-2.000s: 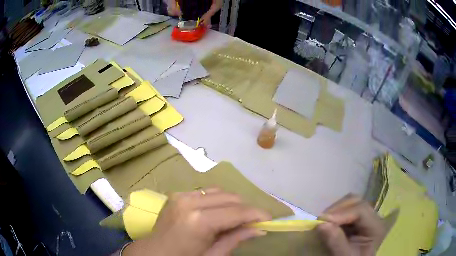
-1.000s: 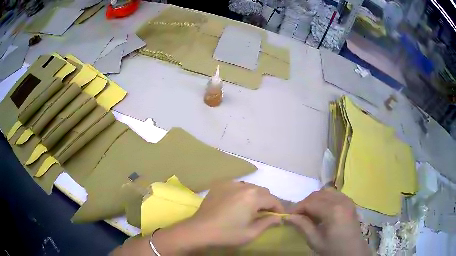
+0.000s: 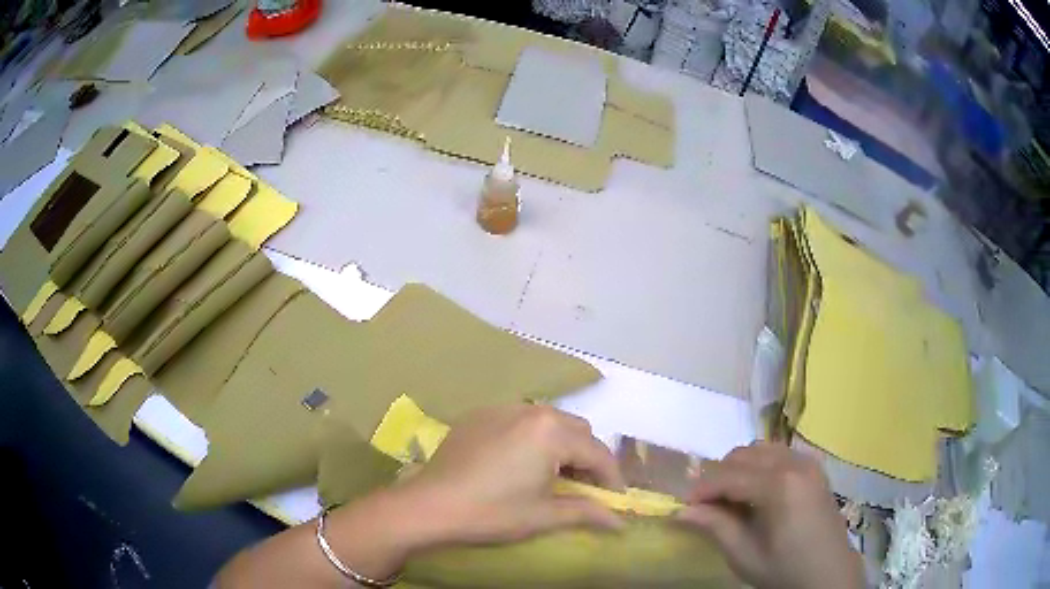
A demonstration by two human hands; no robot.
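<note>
An olive bag panel with a yellow reverse (image 3: 553, 560) lies at the bottom centre, under and between my hands. My left hand (image 3: 495, 477), with a bangle at the wrist, pinches its narrow yellow folded edge (image 3: 628, 499). My right hand (image 3: 777, 512) pinches the same edge further right, fingertips a short gap from the left ones. Part of the panel is hidden behind my hands. Another olive panel (image 3: 403, 345) lies flat just beyond my left hand, with a small dark square on it. A brown board (image 3: 656, 466) shows between my hands.
Rolled olive panels with yellow tabs (image 3: 150, 270) lie left. A glue bottle (image 3: 499, 203) stands mid-table. A large olive panel (image 3: 403, 81) with a grey card (image 3: 553, 94) lies beyond. A yellow-faced panel stack (image 3: 881, 345) and cream scraps (image 3: 927, 535) are right. A red-orange object (image 3: 282, 18) is far left.
The view has swung right and steadied. My hands still pinch the yellow edge; their fingertips are slightly further apart than one second ago. The brown board now shows between them.
</note>
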